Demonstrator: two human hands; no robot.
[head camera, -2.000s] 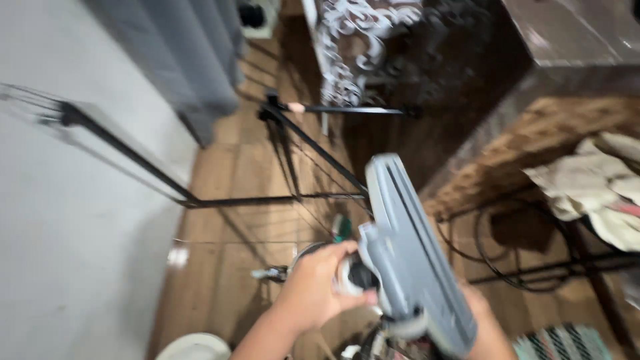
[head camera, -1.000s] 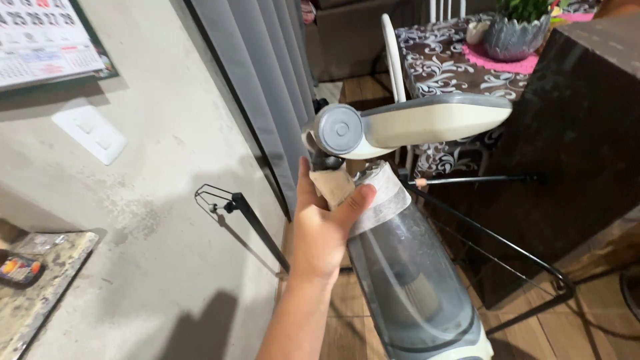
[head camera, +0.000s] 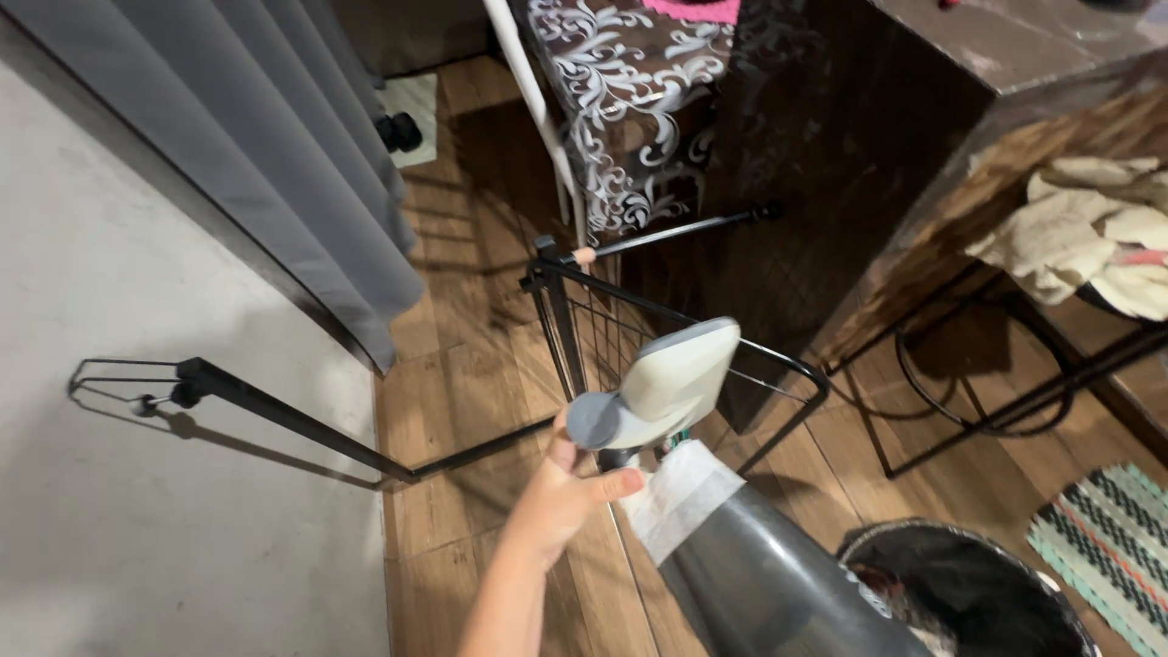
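Note:
My left hand (head camera: 566, 502) is closed around the neck of a handheld appliance, just under its grey round hinge and cream-and-grey folding head (head camera: 675, 374). Below the hand, the appliance's translucent grey container (head camera: 776, 566) reaches to the bottom edge, with a whitish cloth-like band (head camera: 686, 500) around its upper end. My right hand is out of view. Beyond the appliance stands a black metal safety gate (head camera: 593, 319).
A round bin (head camera: 958, 584) with a black liner stands at lower right beside a striped rug (head camera: 1109, 547). A grey curtain (head camera: 274, 155) hangs at left. The gate's black frame (head camera: 301, 424) runs along the wall. A stool with cloths (head camera: 1086, 228) is at right.
The appliance now points its container toward the lower right, with its folding head pointing up and right. The right hand, seen two seconds ago, is no longer in view. The view has swung down.

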